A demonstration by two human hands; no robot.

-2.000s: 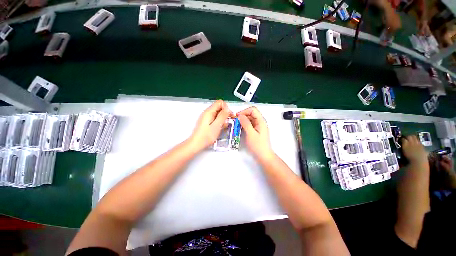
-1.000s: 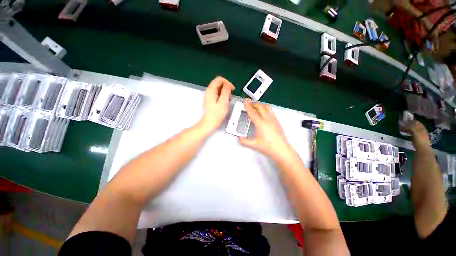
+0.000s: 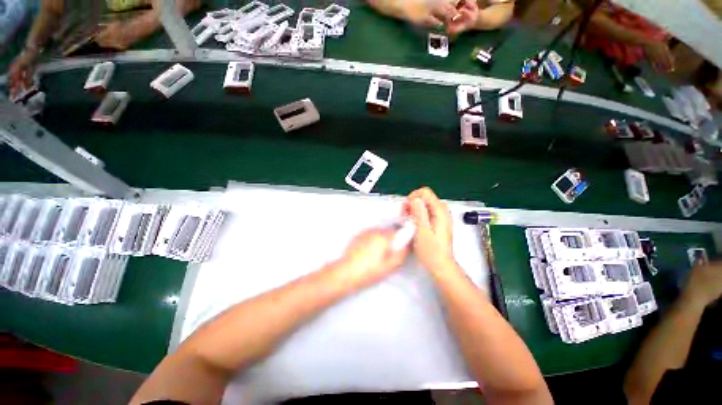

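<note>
A white device piece (image 3: pixel 404 235) shows between my two hands above the upper right of the white work mat (image 3: pixel 317 316). It is blurred and mostly hidden by fingers. My left hand (image 3: pixel 378 251) is closed around its lower left side. My right hand (image 3: pixel 430 225) is upright beside it, fingers bent, with a small reddish bit at the fingertips. Whether my right hand grips the piece too is hard to see, but its fingers touch it.
Stacked housings stand at left (image 3: pixel 87 237) and right (image 3: pixel 590 277). A hand tool (image 3: pixel 492 269) lies along the mat's right edge. One front housing (image 3: pixel 366 172) lies on the belt's near side; several more lie across the green belt (image 3: pixel 237 150). Other people's hands show at the top and right.
The white device has left the mat and is now tilted up between my hands. My left hand has moved right to meet my right hand. The camera view has shifted, showing more of the far side.
</note>
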